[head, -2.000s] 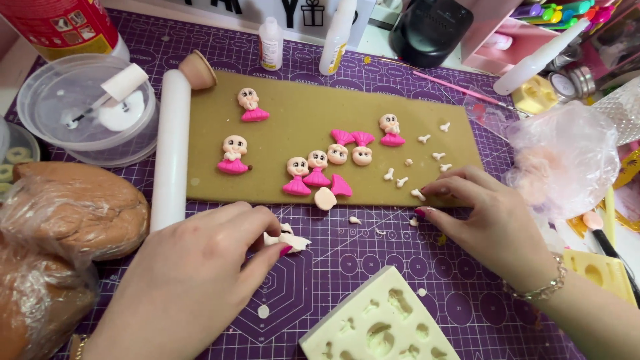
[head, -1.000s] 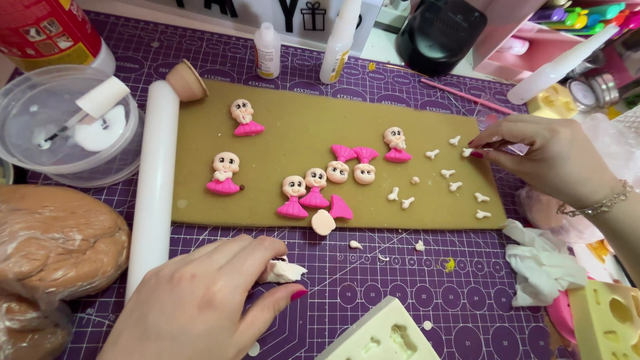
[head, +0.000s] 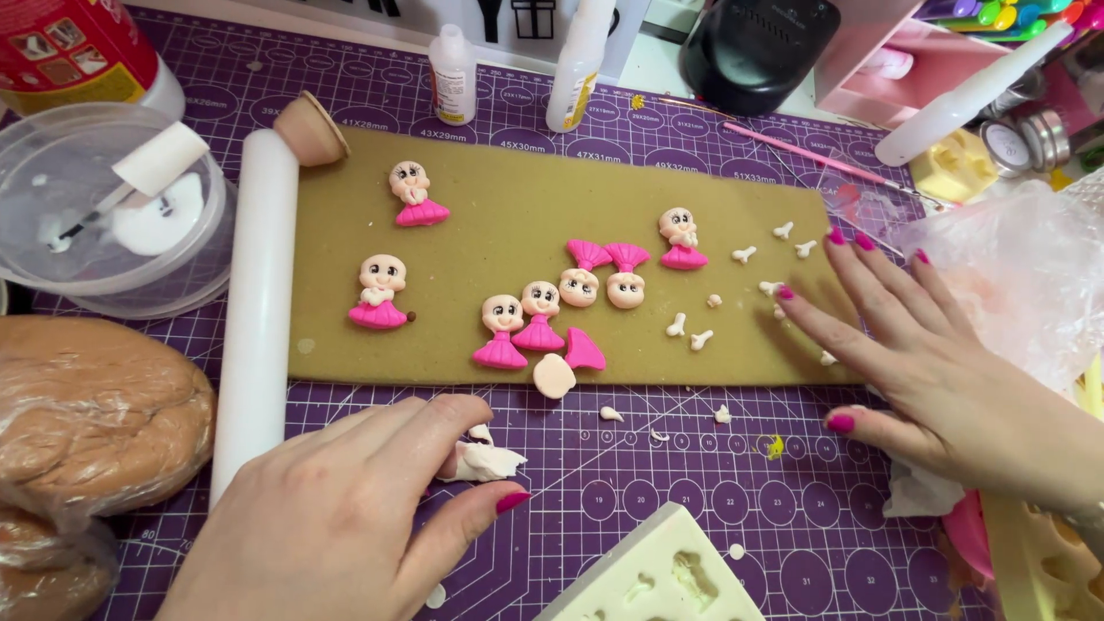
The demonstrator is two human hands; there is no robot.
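My left hand (head: 345,509) rests on the purple cutting mat with its fingers around a torn lump of white modelling clay (head: 485,461). Fingers spread, my right hand (head: 914,362) lies over the right end of the olive board (head: 517,207), its index fingertip at a small white clay piece (head: 770,288). Similar white pieces (head: 743,254) lie about it, some partly hidden by the hand. Several clay doll figures with pink skirts (head: 541,316) lie on the board. A round beige clay disc (head: 554,376) sits by a pink clay skirt (head: 586,349) at the board's front edge.
A white rolling pin (head: 259,328) lies along the board's left end, near wrapped brown clay (head: 95,405) and a clear plastic tub (head: 103,285). A pale silicone mould (head: 647,578) is at the front. Small bottles (head: 453,78) stand behind the board; a pink tool (head: 811,153) lies behind right.
My right hand, at the right end of the board's back area a second ago, has come nearer and spread its fingers. More white pieces lie on the board than two seconds ago.
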